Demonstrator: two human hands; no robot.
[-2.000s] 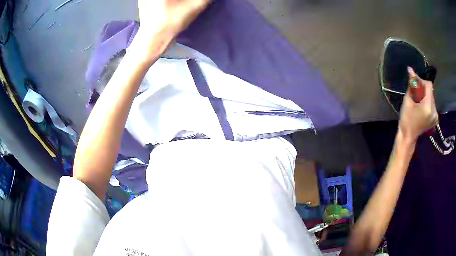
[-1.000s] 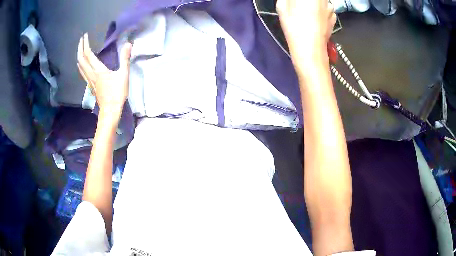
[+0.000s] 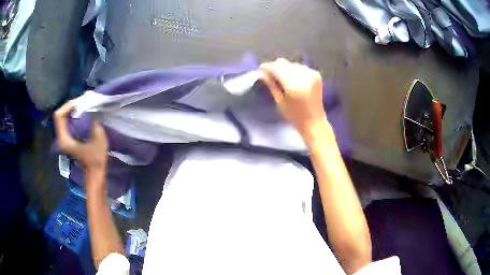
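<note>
The purple garment piece with white lining (image 3: 209,126) is stretched between my two hands over the near edge of the table, blurred by motion. My left hand (image 3: 83,137) grips its left end near the table's left side. My right hand (image 3: 295,88) pinches its upper right part, fingers closed on the cloth. A dark narrow strip shows on the white lining near the middle. The steam iron (image 3: 438,126), with an orange-red handle, stands at the right of the table, away from both hands.
The grey table (image 3: 370,113) spreads ahead. Grey-white bundled cloth (image 3: 397,27) lies at the far right. A padded grey bolster (image 3: 51,53) stands at the left edge. A blue crate (image 3: 67,215) is low left. Dark purple cloth (image 3: 411,231) hangs lower right.
My right hand has left the iron, which is now parked at the right, and has taken hold of the garment. My left hand has closed on the cloth. The garment is lifted and bunched.
</note>
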